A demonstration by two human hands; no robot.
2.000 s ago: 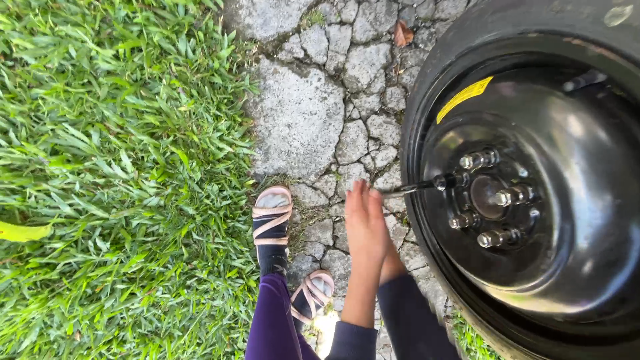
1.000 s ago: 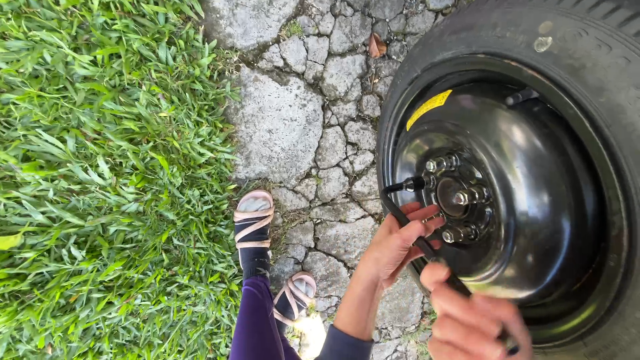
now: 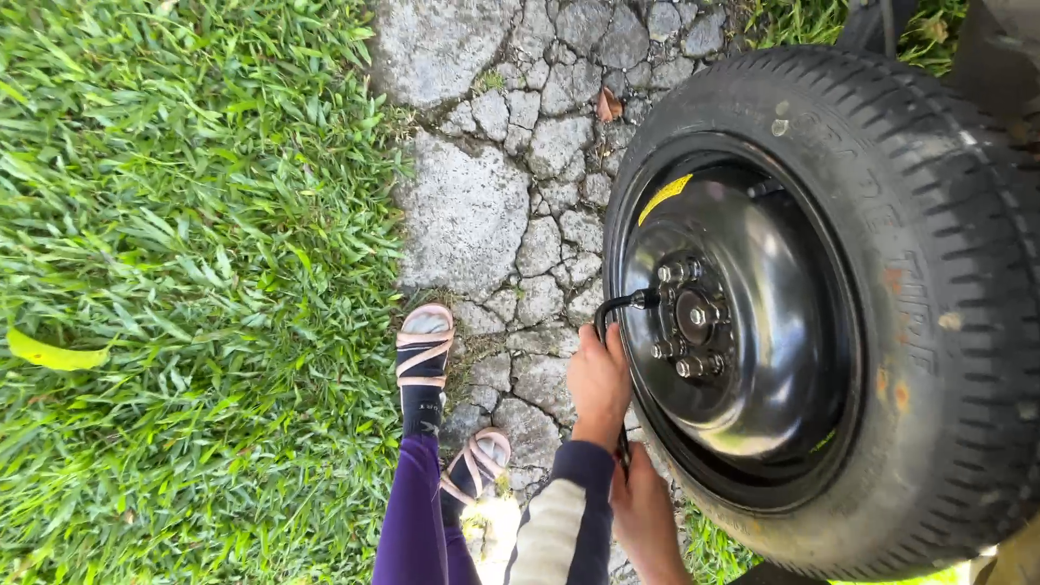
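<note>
A black L-shaped lug wrench (image 3: pixel 609 305) has its socket end at a lug position on the left side of the hub of a black steel wheel (image 3: pixel 760 325). My left hand (image 3: pixel 600 382) is closed around the handle just below the bend. Lower down, my right hand (image 3: pixel 648 508) grips the same handle near its far end; part of that grip is hidden. Several silver lug nuts (image 3: pixel 697 366) stand out around the hub. A black tire (image 3: pixel 918 325) surrounds the wheel, which bears a yellow label (image 3: pixel 665 199).
Cracked paving (image 3: pixel 463 211) runs beside the tire, with a dry leaf (image 3: pixel 608 106) on it. My sandaled feet (image 3: pixel 425 349) are on the left edge of the paving. Grass (image 3: pixel 187 284) covers the left side. Dark vehicle parts show at the upper right.
The wrench handle, angled toward the lower right across the wheel one second ago, now points down along its left edge. Both hands have moved left with it.
</note>
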